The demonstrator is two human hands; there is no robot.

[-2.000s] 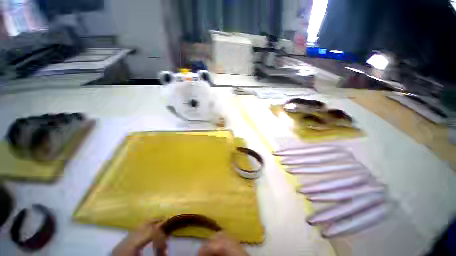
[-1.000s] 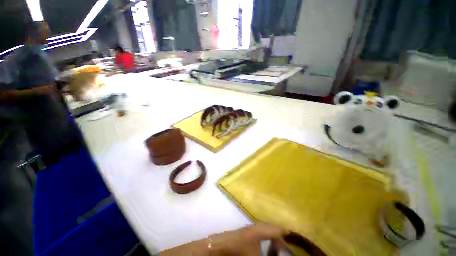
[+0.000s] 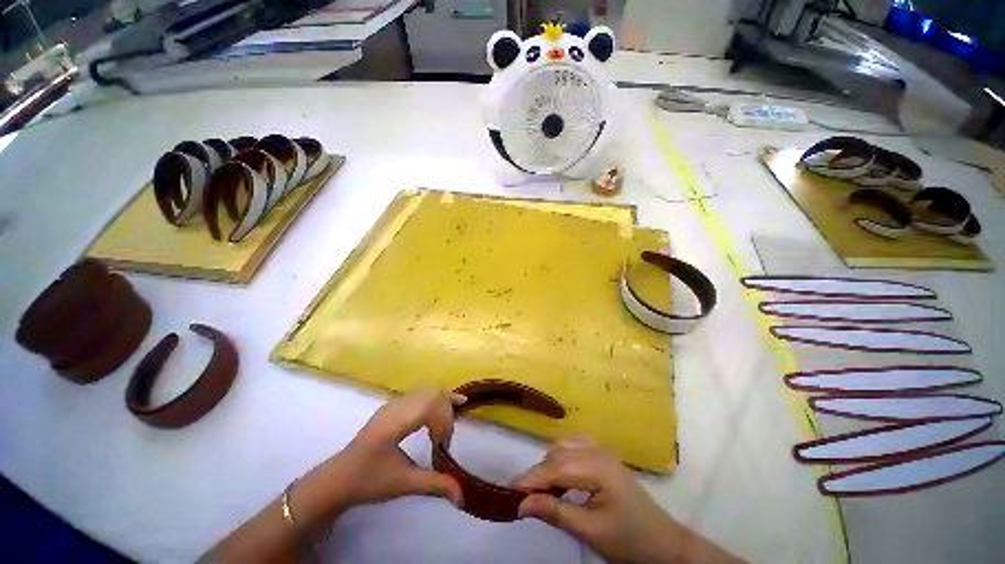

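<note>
A dark brown headband (image 3: 485, 498) is held between my hands at the near edge of the yellow central board (image 3: 474, 297). Its far arm lies over the board, its curved side is towards me. My left hand (image 3: 399, 449) pinches it at the left between thumb and fingers. My right hand (image 3: 590, 498) pinches it at the right, near the bottom of the curve. A part-covered headband (image 3: 665, 322), brown inside and white outside, rests at the board's right edge. Whether a small tool is in my right hand cannot be told.
Brown headbands stand stacked (image 3: 88, 322) at left, one loose (image 3: 185, 410) beside them. Side boards (image 3: 138, 237) (image 3: 937, 256) carry part-covered headbands. White cover pieces (image 3: 882, 380) lie at right, past a yellow tape line (image 3: 689, 165). A panda fan (image 3: 551, 116) and small ornament (image 3: 607, 180) stand behind.
The view has swung left and then back to the centre, now looking further down. Both hands are now in view on the headband; one second ago only one hand clearly showed.
</note>
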